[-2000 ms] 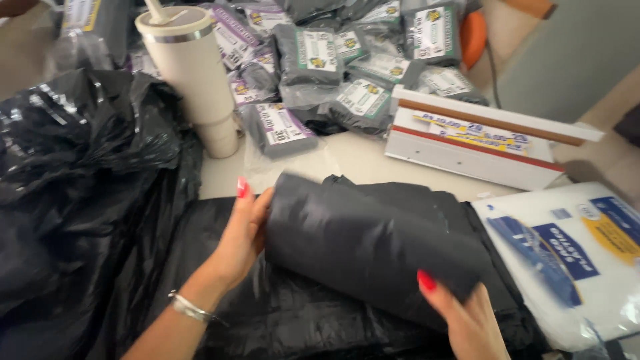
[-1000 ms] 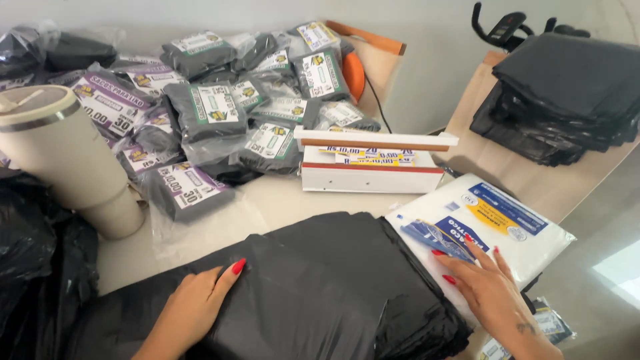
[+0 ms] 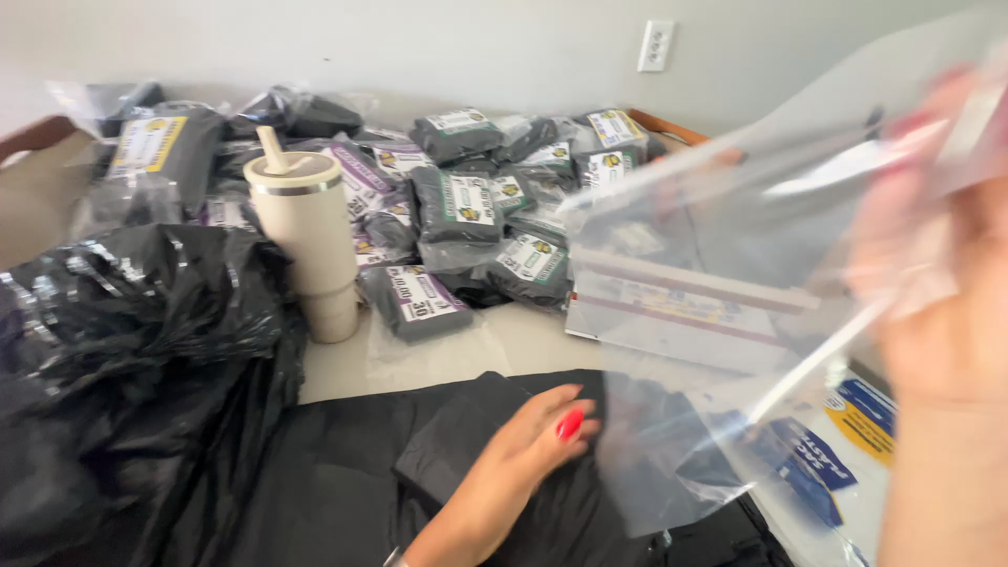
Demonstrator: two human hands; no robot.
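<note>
My right hand (image 3: 937,236), blurred and near the camera at the right, holds up a clear plastic bag (image 3: 693,236). The bag hangs to the left of the hand, over the box and part of the black stack. My left hand (image 3: 535,449) is over the folded black plastic bags (image 3: 339,465), beside a smaller folded black bundle (image 3: 457,433); its fingers are slightly curled, and whether they touch the bundle I cannot tell. Behind the clear bag at the lower right shows a printed pack of white plastic bags (image 3: 866,480).
A cream tumbler with a straw (image 3: 303,244) stands left of centre. Crumpled black plastic (image 3: 142,339) lies at the left. Labelled packs of folded dark bags (image 3: 461,209) are heaped at the back. A white box with printed labels (image 3: 591,315) stands partly behind the clear bag.
My right hand has risen from the printed white pack and now holds a clear bag. A small folded black bundle shows beside my left hand. The view has shifted left.
</note>
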